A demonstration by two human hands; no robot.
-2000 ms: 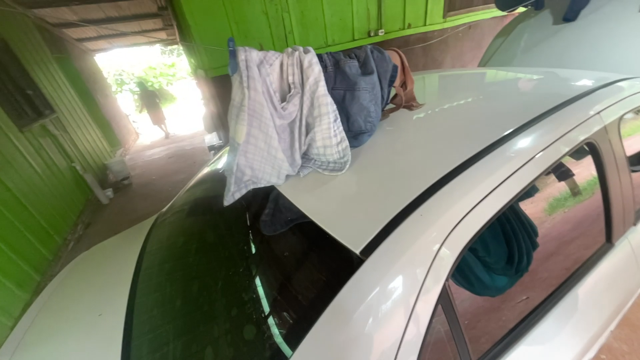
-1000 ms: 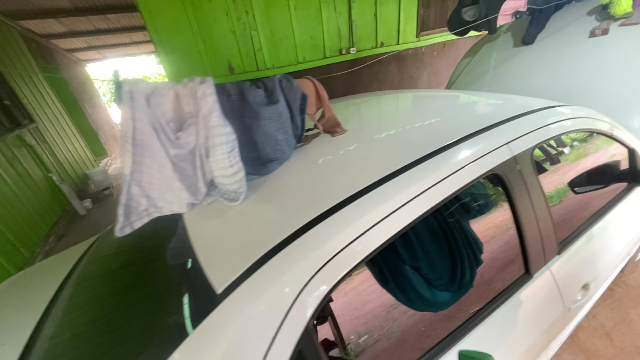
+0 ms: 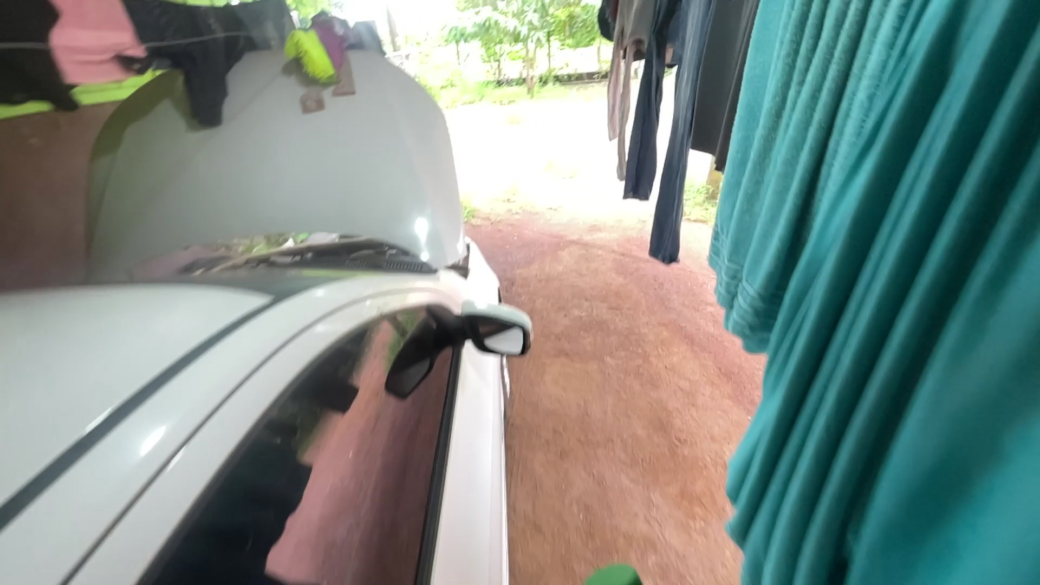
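Neither my left hand nor my right hand is in the head view. Teal cloth (image 3: 886, 309) hangs in folds down the right side, close to the camera. A white car (image 3: 475, 455) stands at the left with its hood (image 3: 284, 171) raised, and its side mirror (image 3: 497, 331) sticks out near the middle. At the bottom edge shows the tip of a green object (image 3: 613, 576); what it is and whether anything holds it cannot be told.
Dark jeans (image 3: 670, 162) and other clothes hang beyond the teal cloth. More garments, among them a pink one (image 3: 96, 41) and a neon yellow one (image 3: 311, 55), hang on a line above the hood. Reddish dirt ground (image 3: 626, 406) runs between car and teal cloth.
The view has swung far to the right, from the car's rear and roof to its raised hood. The clothes over the roof have left the view; the hanging teal cloth now shows directly.
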